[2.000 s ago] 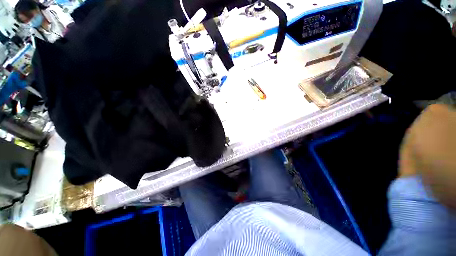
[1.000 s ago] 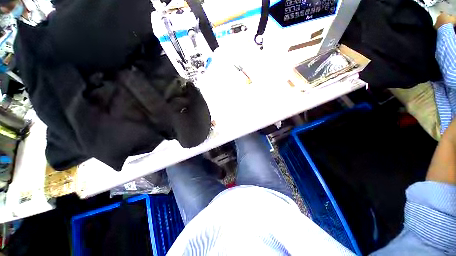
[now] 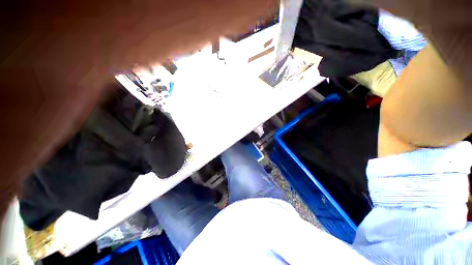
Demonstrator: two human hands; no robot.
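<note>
A large, dark, blurred skin-like shape, seemingly my left hand (image 3: 77, 57), is very close to the camera and covers the upper left. My right forearm (image 3: 422, 103) is raised at the right. A blurred brown shape in the top right corner may be my right hand (image 3: 447, 20); its fingers cannot be made out. The black garment (image 3: 103, 160) lies on the table (image 3: 207, 121), draped over its front edge. The sewing machine (image 3: 243, 54) is largely hidden, with its needle area (image 3: 155, 88) beside the cloth.
A tray with plastic-wrapped contents (image 3: 287, 70) sits at the table's right end. A blue-rimmed crate (image 3: 310, 181) with black pieces stands right of my legs, another blue crate (image 3: 142, 253) at lower left. Black cloth (image 3: 336, 36) and another person's striped sleeve (image 3: 401, 36) are behind.
The large blurred shape has come over the upper left. My right forearm has risen further into view. The view has shifted, so the table and garment sit lower and farther left.
</note>
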